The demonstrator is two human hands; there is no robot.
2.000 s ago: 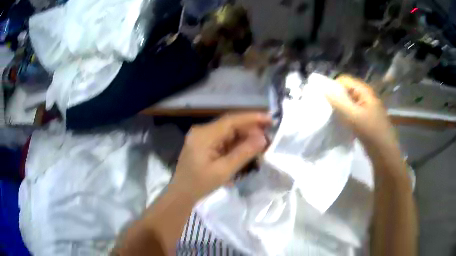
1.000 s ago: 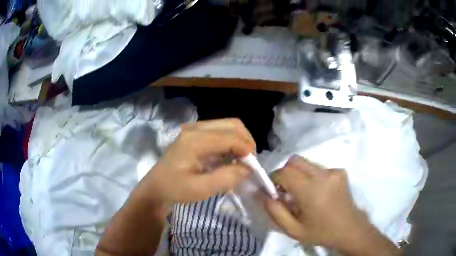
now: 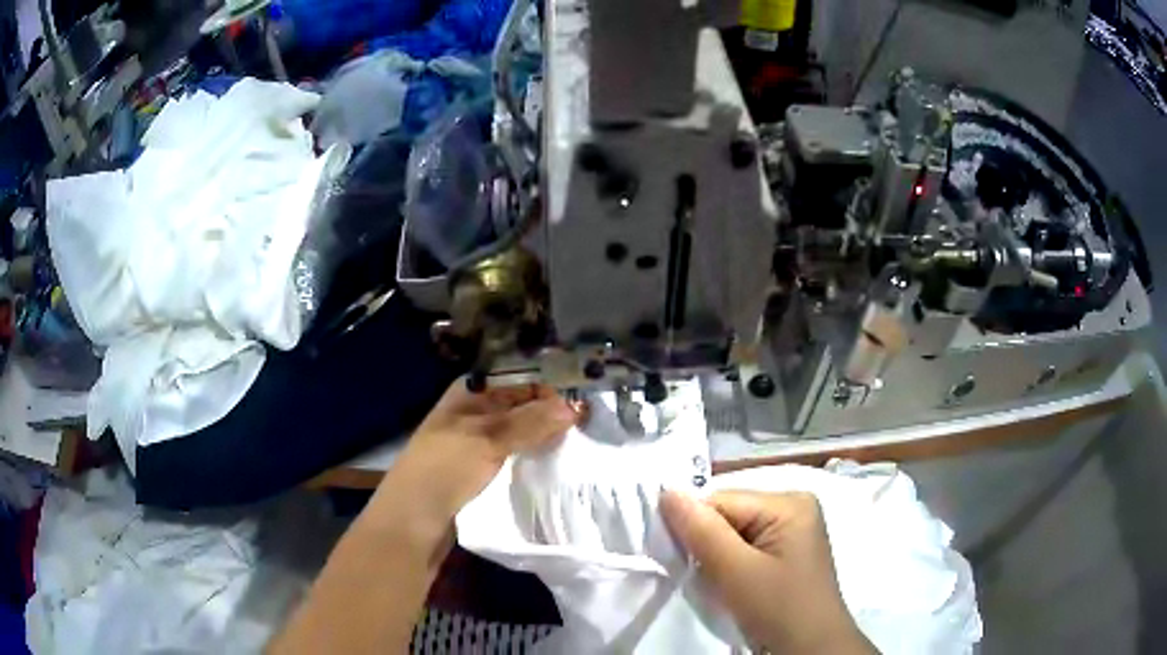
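The white garment (image 3: pixel 614 518) is stretched between my hands at the front of the machine. Its upper edge lies under the sewing machine head (image 3: pixel 653 230), at the small metal clamp parts (image 3: pixel 627 403). My left hand (image 3: pixel 493 435) holds the cloth just left of the clamp, its fingertips close to the metal parts. My right hand (image 3: pixel 762 550) pinches the garment's right edge below the plate. Part of the silver work plate (image 3: pixel 699 468) with dark holes shows just above my right fingertips. The needle point is too small to make out.
A white garment stack (image 3: pixel 205 243) lies on dark cloth (image 3: pixel 269 435) left of the head. A side mechanism (image 3: pixel 921 256) with red lights stands right of it. White piles hang at lower left (image 3: pixel 141 563) and lower right (image 3: pixel 902 550). The brown table edge (image 3: pixel 883 448) runs behind my hands.
The view has lifted to show the machine head. Both hands have moved from above the lap up to the plate, spreading the cloth under the head; they were close together on a folded edge.
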